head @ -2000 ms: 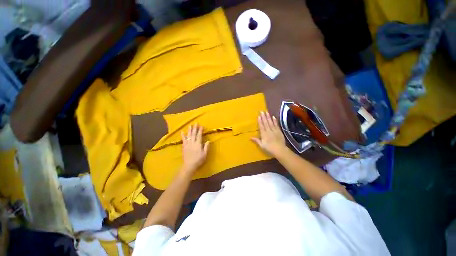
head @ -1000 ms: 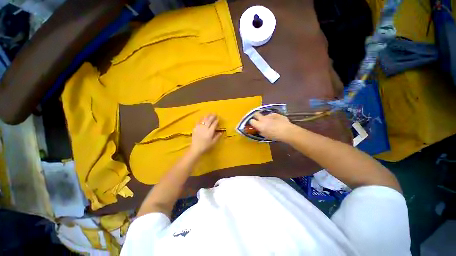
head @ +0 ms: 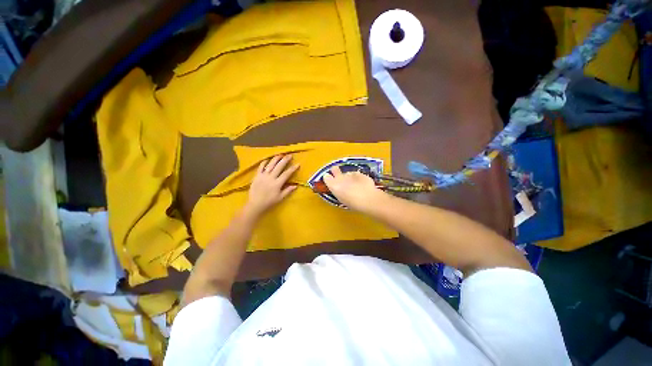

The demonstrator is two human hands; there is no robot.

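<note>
A mustard-yellow garment panel lies on the brown table nearest me, with a seam or dart line along it. The steam iron rests on the right half of this panel, its tip pointing left. My right hand is closed around its orange-brown handle, which is mostly hidden. My left hand lies flat on the panel just left of the iron's tip, fingers slightly apart, holding nothing.
Beyond lie a panel stack and a white tape roll with a loose end. A loose yellow pile is at left, a padded brown arm above it. The rag-wrapped hose crosses at right over a blue bin.
My right hand has taken hold of the iron, which has moved from the bare table at right leftward onto the panel. My left hand has shifted left since one second ago.
</note>
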